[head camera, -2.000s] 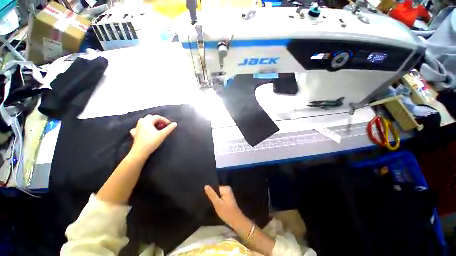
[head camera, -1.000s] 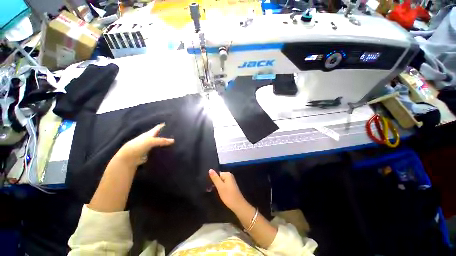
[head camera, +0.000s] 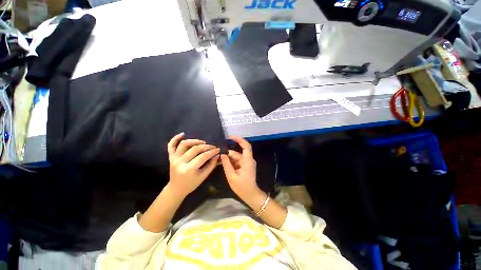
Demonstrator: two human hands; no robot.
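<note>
The large black garment panel (head camera: 142,105) lies left of the needle and hangs over the table's front edge. Its right edge runs from the lit presser foot (head camera: 207,46) towards me. My left hand (head camera: 192,162) and my right hand (head camera: 240,166) meet at this edge, just in front of the table. The fingertips of both pinch the black cloth close together. The white sewing machine (head camera: 269,13) stands behind, its needle area washed out by the lamp.
A black fabric strip (head camera: 258,79) lies right of the needle. A black item (head camera: 304,40), dark snips (head camera: 348,69), a paper slip (head camera: 346,105) and red and yellow scissors (head camera: 407,107) lie further right. A crumpled black bundle (head camera: 60,50) is far left. A blue crate (head camera: 440,158) is below right.
My left hand has moved right and down from the panel's middle to its right edge, beside my right hand. The view has tilted down, so the machine sits higher in the picture.
</note>
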